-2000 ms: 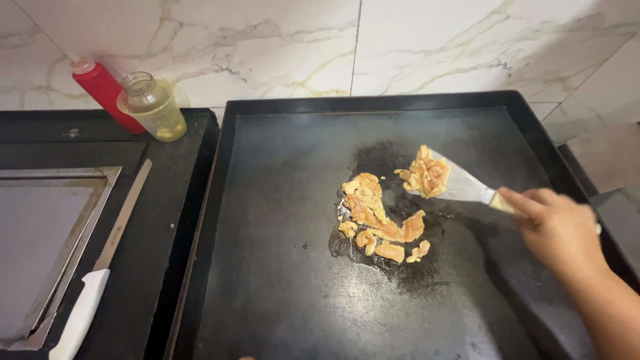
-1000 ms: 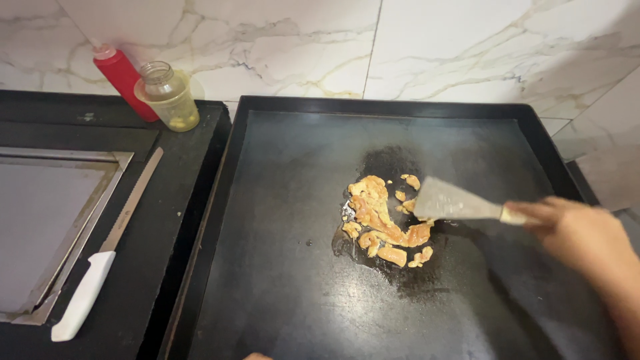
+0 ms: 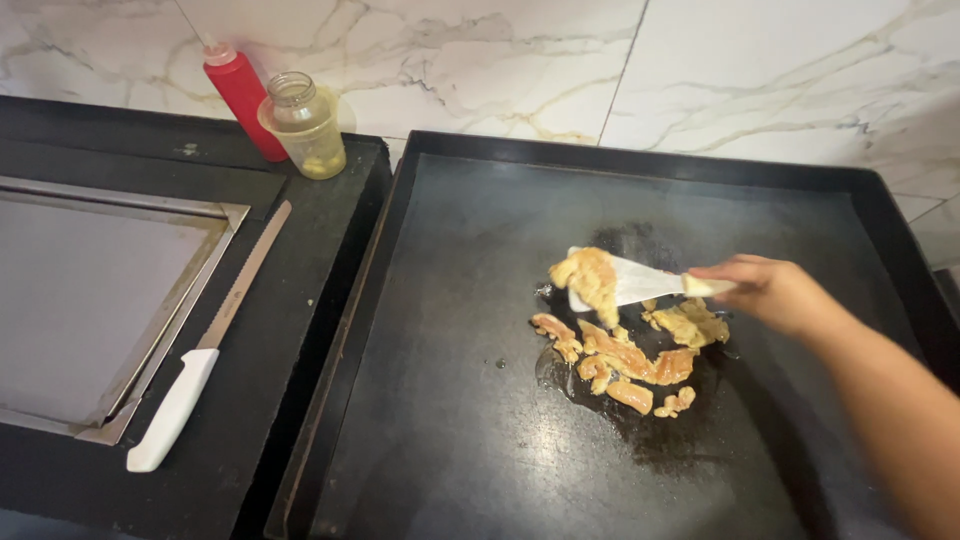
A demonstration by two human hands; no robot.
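Note:
My right hand (image 3: pixel 772 292) grips the pale handle of a metal spatula (image 3: pixel 641 280) over a black flat-top griddle (image 3: pixel 450 300). A piece of browned meat, likely chicken (image 3: pixel 589 277), lies on the spatula's blade and hangs over its edge. Below the blade, several loose meat pieces (image 3: pixel 622 352) lie on the oily griddle surface, and a yellowish clump (image 3: pixel 690 322) sits to their right, beneath the handle side. My left hand is out of view.
Left of the griddle, a serrated knife with a white handle (image 3: pixel 176 409) lies beside a metal-framed recessed panel (image 3: pixel 90 300). A red squeeze bottle (image 3: pixel 244 101) and a plastic cup (image 3: pixel 319 150) holding an upturned or upright jar (image 3: pixel 292 97) stand near the marble-look wall. The griddle has raised rims.
The spatula carried meat at the right, then was lowered beside the pile. Now it is farther left with another piece on it, and a clump lies at the right of the pile.

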